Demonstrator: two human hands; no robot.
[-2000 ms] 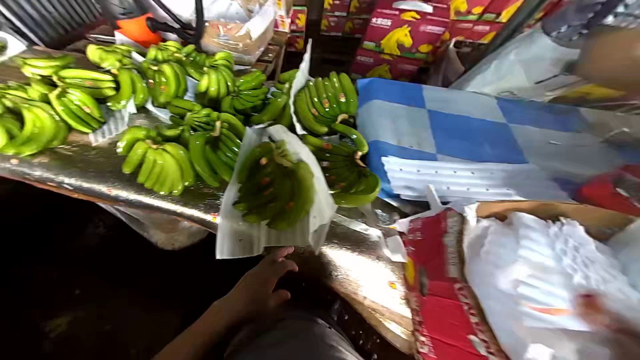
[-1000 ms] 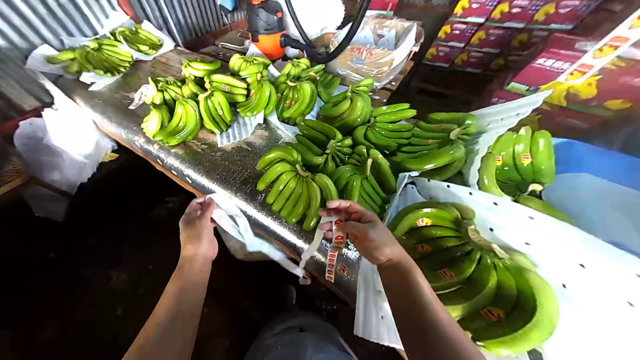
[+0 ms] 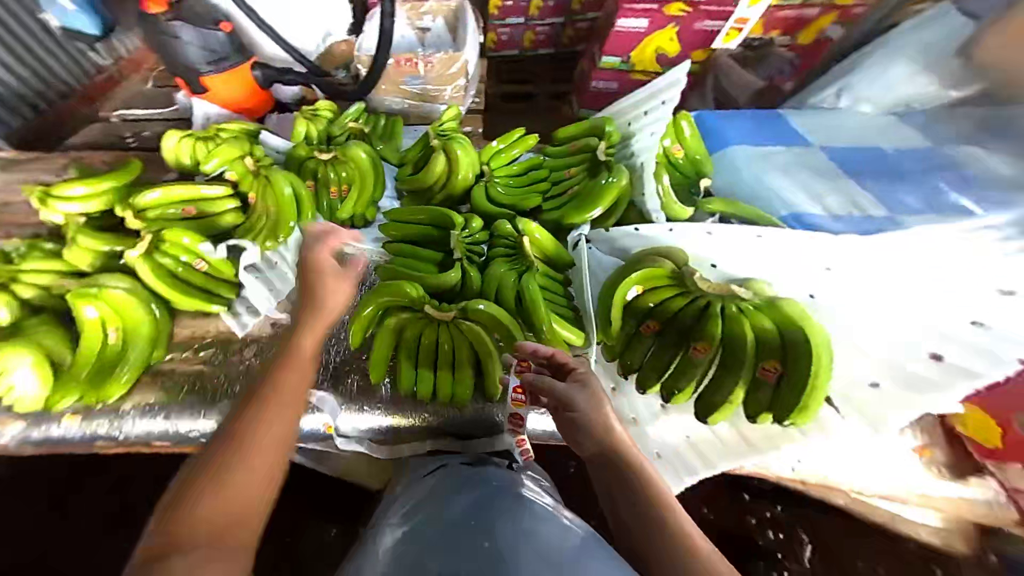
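My right hand (image 3: pixel 560 392) holds a strip of red fruit stickers (image 3: pixel 518 408) beside the near hand of green bananas (image 3: pixel 438 348). A white backing tape (image 3: pixel 400 448) trails left from the strip along the table edge. My left hand (image 3: pixel 328 268), blurred, is raised over the table left of the middle bananas; its fingers are bent, and what they hold cannot be told. To the right, a large banana hand (image 3: pixel 724 344) with several stickers lies on a white perforated foam sheet (image 3: pixel 896 320).
More banana hands (image 3: pixel 112 336) cover the left of the table (image 3: pixel 240 408). Behind stand an orange and grey machine (image 3: pixel 232 88) with a black hose, a plastic-lined box (image 3: pixel 424 60) and red cartons (image 3: pixel 632 48). A blue and white checked sheet (image 3: pixel 840 168) lies at right.
Since a second ago, my left hand has moved up from below the table edge to above the bananas. My right hand still has the sticker strip. The view has turned right.
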